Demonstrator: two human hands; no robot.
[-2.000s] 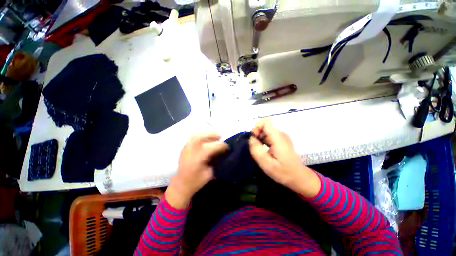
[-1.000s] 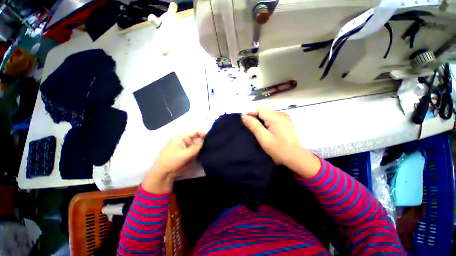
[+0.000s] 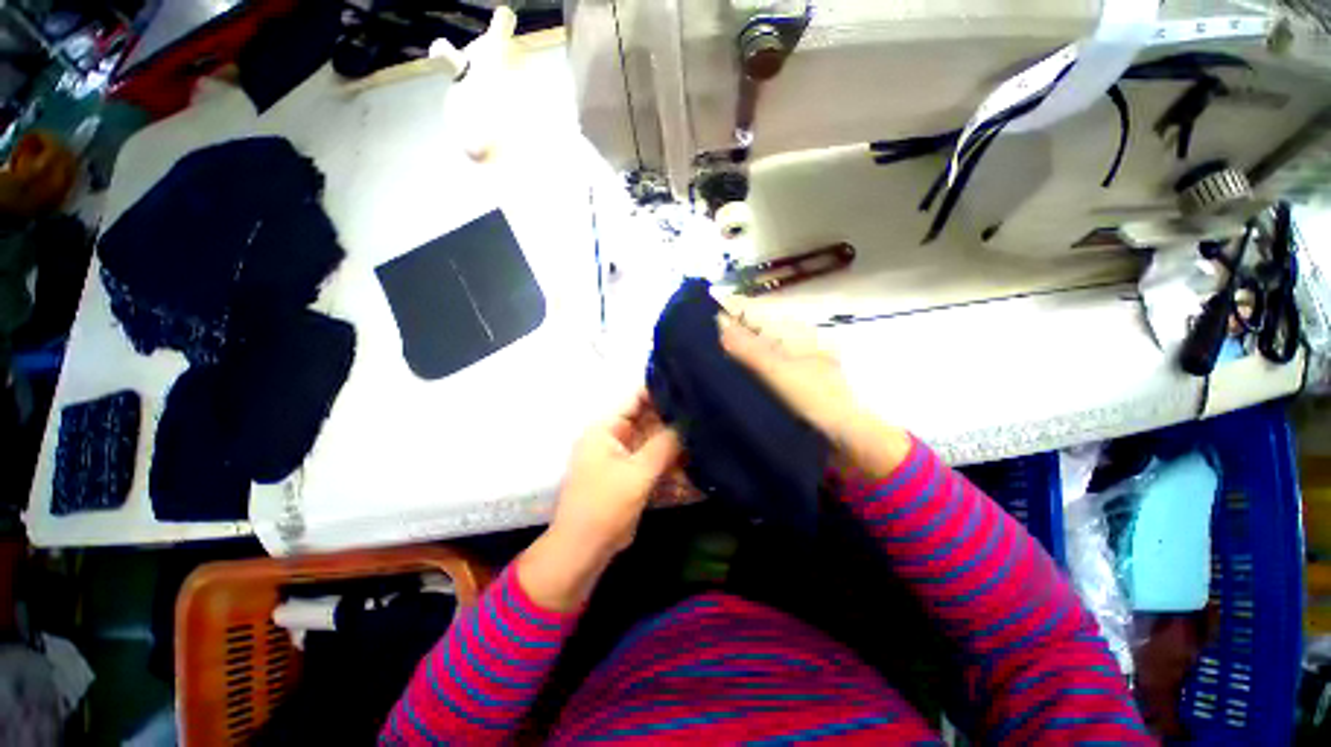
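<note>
A dark navy pocket piece [image 3: 730,401] is held up in front of me at the table's front edge, below the needle area. It is tilted and partly folded, with its plain dark side showing. My left hand [image 3: 616,482] pinches its lower left edge with thumb and fingers. My right hand [image 3: 803,382] holds its upper right side; the fingers are blurred and partly behind or against the cloth. The presser foot area [image 3: 715,219] is just beyond the cloth, overexposed. The cloth does not appear to be under it.
The grey pocket template [image 3: 464,296] lies left of the needle. Dark cut pieces [image 3: 219,256] and a small flecked square [image 3: 97,453] lie further left. A red-handled tool [image 3: 800,269] rests on the machine bed. Scissors [image 3: 1241,299] lie at right. Orange [image 3: 234,628] and blue [image 3: 1241,628] baskets stand below.
The dark piece was bunched, then spread wide, and is now turned and narrower, with its top nearer the needle. My left hand has moved right along with it since the last frame.
</note>
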